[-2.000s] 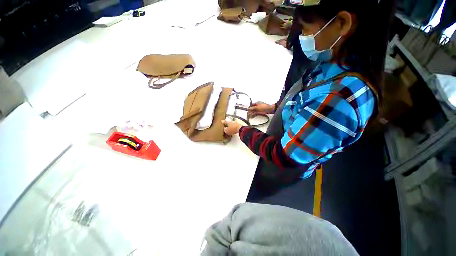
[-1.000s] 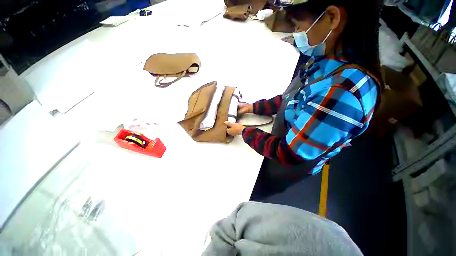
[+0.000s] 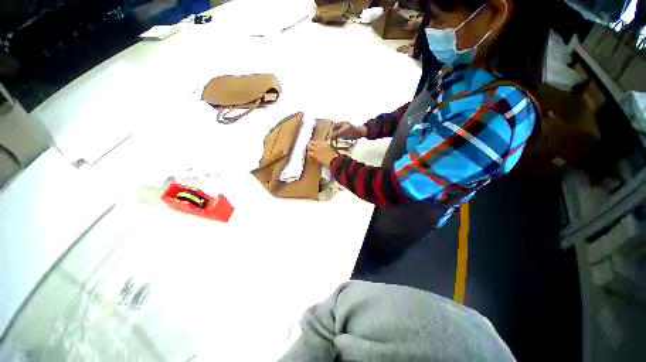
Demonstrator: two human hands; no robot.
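Neither of my hands shows; only a grey sleeve is at the bottom edge. Nearest in front of me, a clear plastic bag lies flat and wrinkled at the lower left of the white table. A red tape dispenser with a black and yellow centre stands beyond it. A brown handbag lies flat further on, with white wrapping paper across it. Another person's hands are on its right side. A second brown handbag lies farther back, its handles towards me.
A person in a mask and plaid shirt stands at the table's right edge. More brown handbags and part of another person's hands are at the far end. White sheets lie at left. Shelving is at right.
The other person's hands have moved from the bag's lower right side to its upper right, and the handle loop no longer stretches out to the right. My view has shifted slightly.
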